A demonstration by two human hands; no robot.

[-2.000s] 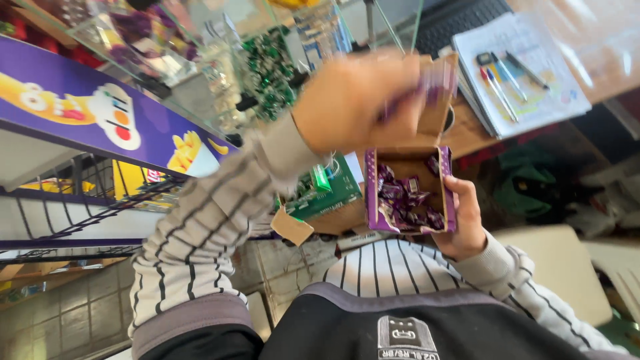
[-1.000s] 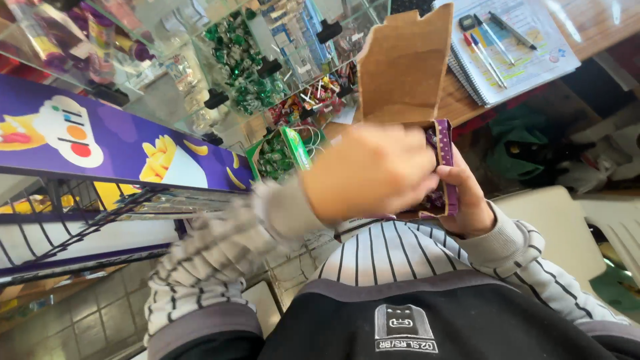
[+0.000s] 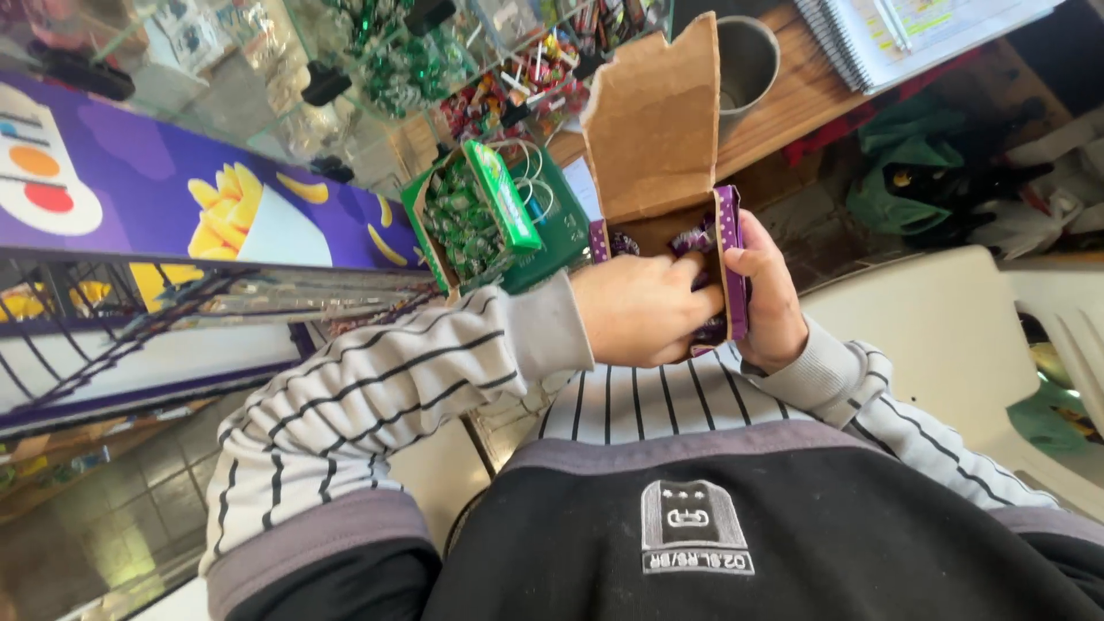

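My right hand (image 3: 769, 293) grips the right side wall of a purple dotted cardboard box (image 3: 732, 259), its thumb over the edge. The box tilts toward me, and its torn brown cardboard flap (image 3: 655, 129) stands raised at the far side. Inside lie purple-wrapped candies (image 3: 693, 239). The fingers of my left hand (image 3: 647, 306) reach into the box among the candies; its fingertips are partly hidden, so whether they hold one is unclear. Left of the box is a green carton (image 3: 517, 203) full of green-wrapped candies (image 3: 461, 224).
Glass compartments with green candies (image 3: 401, 73) and lollipops (image 3: 539, 65) are at the upper left. A dark cup (image 3: 743, 69) and a spiral notebook (image 3: 914, 34) with pens are on the wooden counter (image 3: 798, 86). A purple snack rack (image 3: 129, 190) is at left, a pale chair (image 3: 931, 336) at right.
The box's flap has gone from partly hidden behind my left arm to plainly raised. My left hand was over the flap two seconds ago and is now down in the box. My right hand keeps its hold.
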